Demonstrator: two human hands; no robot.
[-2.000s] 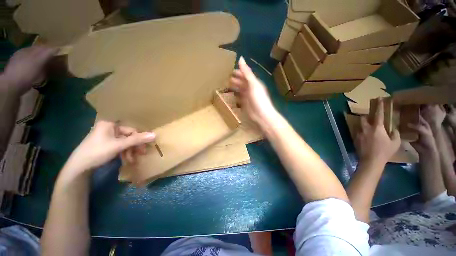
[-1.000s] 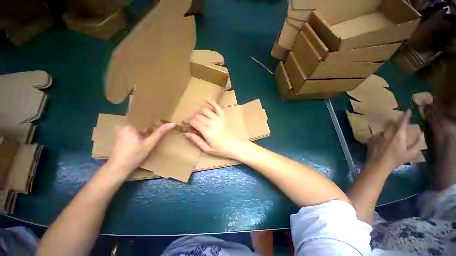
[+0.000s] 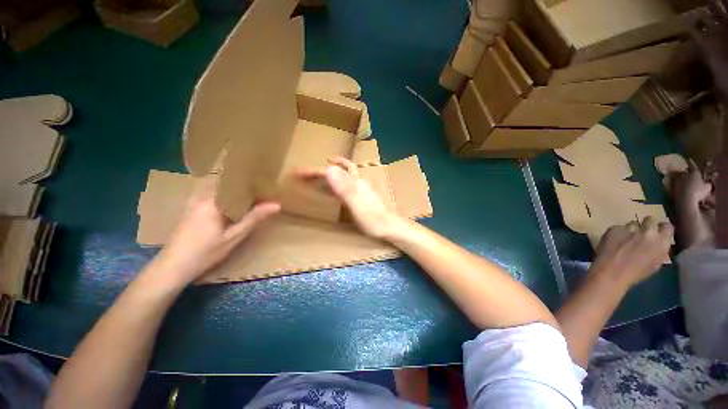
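A part-folded brown box [image 3: 323,148] sits on a stack of flat box blanks [image 3: 279,256]. Its large lid panel [image 3: 247,104] stands upright at the left and its far end wall is raised. My left hand [image 3: 203,232] is at the near left of the box, its fingers partly hidden behind the lid panel and its thumb towards the near end. My right hand [image 3: 355,196] is at the near right side, fingers bent over the side wall. A near-end flap between the hands is blurred.
A leaning pile of finished boxes [image 3: 551,104] stands at upper right. Blanks [image 3: 28,144] lie at left. Another person's hand [image 3: 635,248] touches a blank [image 3: 599,176] at right. More boxes [image 3: 152,20] are at upper left. A thin sliver [image 3: 421,100] lies near the pile.
The near-end panel of the box, lying flat a second ago, is now raised between my hands. The pile at upper right has another box on it. The neighbour's hand has moved down over the blank.
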